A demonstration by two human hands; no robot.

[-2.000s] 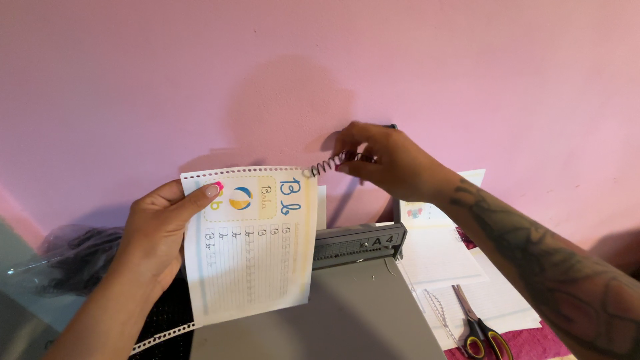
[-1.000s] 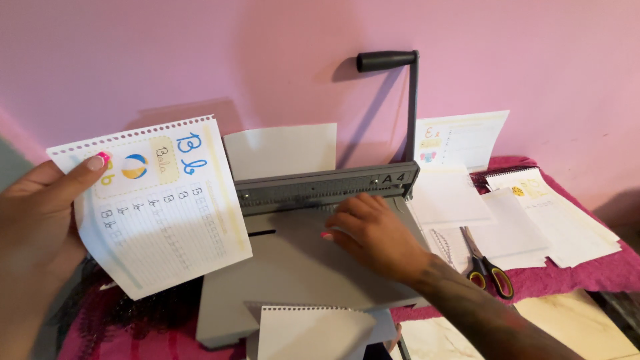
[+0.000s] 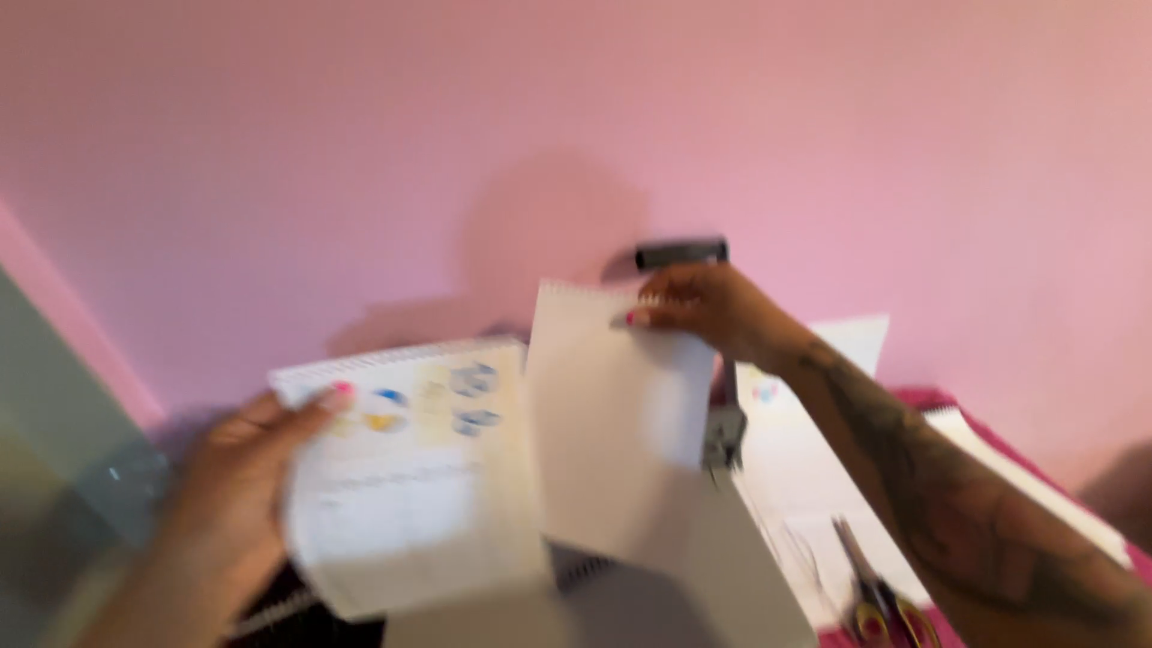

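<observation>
My left hand [image 3: 261, 459] grips the left side of a printed letter worksheet [image 3: 423, 540], which has a row of punched holes along its top edge and a coloured ball picture. Between thumb and fingers, my right hand [image 3: 693, 306] pinches the top edge of a blank white punched sheet [image 3: 612, 414]. The two papers are side by side, their near edges close together. Both are held up in front of the grey binding machine [image 3: 720, 558], hiding most of it. Motion blur softens the view.
The machine's lever handle [image 3: 679, 254] stands behind my right hand. To the right are scissors [image 3: 868, 585], white sheets [image 3: 810, 486] and a magenta cloth [image 3: 936, 396]. A pink wall [image 3: 576, 108] rises behind. Clear plastic [image 3: 121, 486] is at the left.
Two seconds ago my right hand held a black spiral coil at the worksheet; one second ago it was over the machine. Now it holds up a blank sheet. My left hand keeps the worksheet.
</observation>
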